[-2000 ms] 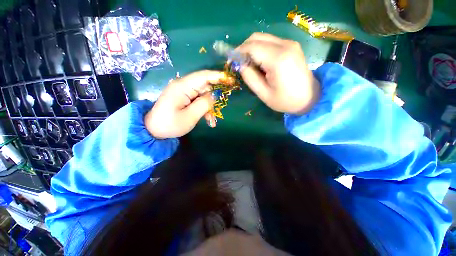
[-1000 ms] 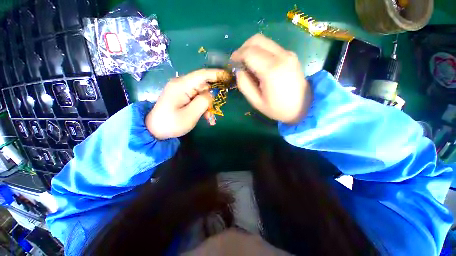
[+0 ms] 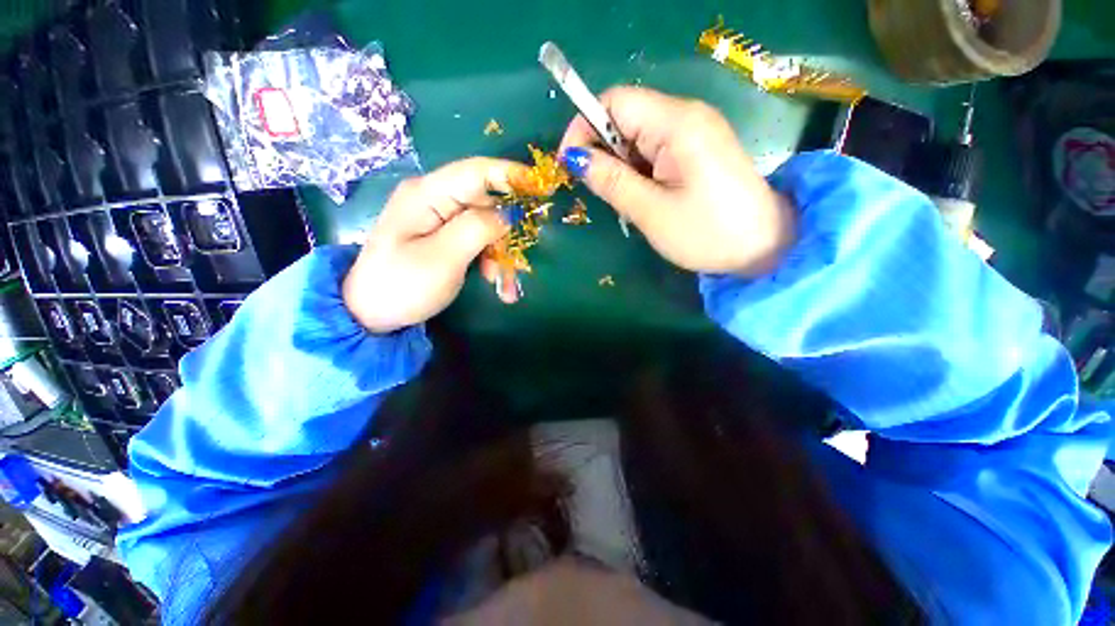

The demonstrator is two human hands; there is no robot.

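Note:
My left hand point(image 3: 434, 232) holds an amber flexible circuit strip point(image 3: 536, 184) with toothed edges between thumb and fingers. My right hand point(image 3: 679, 177), just to its right, grips a slim silver-grey handheld tool point(image 3: 585, 98); its rounded end points up and left, and its thin other end shows below the fingers. My right thumb is close to the strip; whether they touch I cannot tell. A small gold piece point(image 3: 576, 214) is between the hands. Other gold bits point(image 3: 493, 127) lie on the green mat point(image 3: 489, 73).
Black blister trays point(image 3: 122, 147) are at left, beside a clear bag with a red-and-white label point(image 3: 279, 113). Another amber strip point(image 3: 776, 71) lies near the tan tub point(image 3: 899, 39). A flat black glossy rectangle point(image 3: 874, 141), a small bottle point(image 3: 956, 202) and black equipment point(image 3: 1082, 165) are at right.
The silver tool, blurred before, now shows clearly, slanting up and left from my right hand. My left hand has shifted slightly left, and the strip has turned in it.

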